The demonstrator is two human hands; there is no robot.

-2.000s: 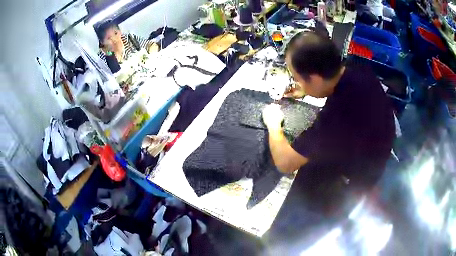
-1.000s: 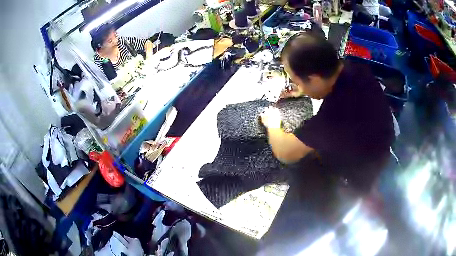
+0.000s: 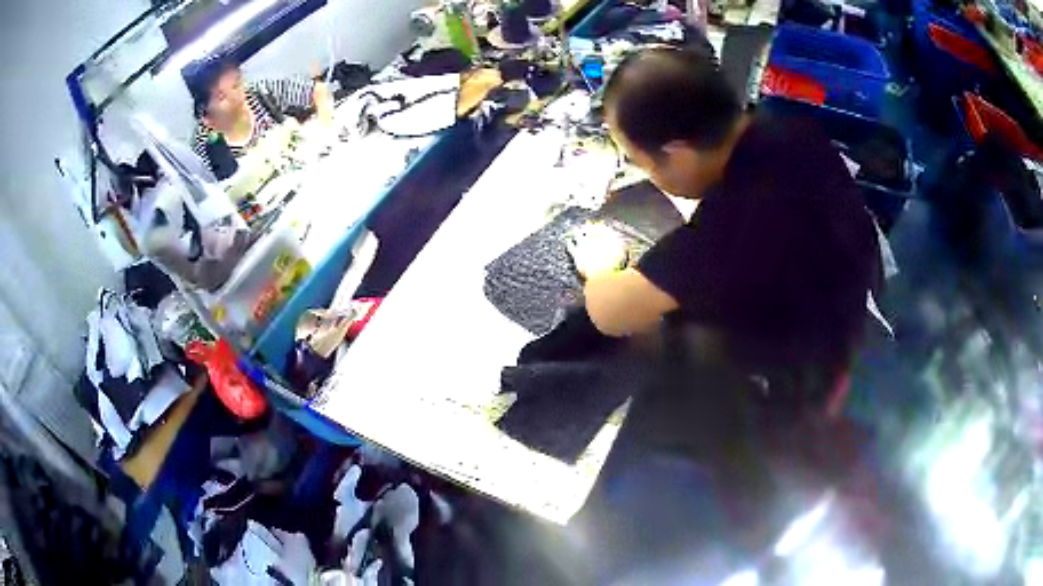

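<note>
Neither of my hands is in the picture. Nearest in front of me is a white table [image 3: 400, 343] with grey-black textured cloth [image 3: 532, 275] on it. A darker part of the cloth [image 3: 560, 395] hangs toward the table's near right edge. Another person in a dark shirt [image 3: 778, 252] bends over the table with a hand [image 3: 597, 250] on the cloth. The person's body hides part of the cloth and the sewing spot.
A second person in a striped top [image 3: 235, 120] sits at the back left. An orange-red bag [image 3: 233, 380] and heaps of white and dark cut pieces [image 3: 269, 549] lie at the lower left. Blue crates [image 3: 829, 69] stand at the upper right.
The textured cloth has been drawn toward the dark-shirted person and folded, so it covers less of the table. The whole scene has shifted slightly left and up in view.
</note>
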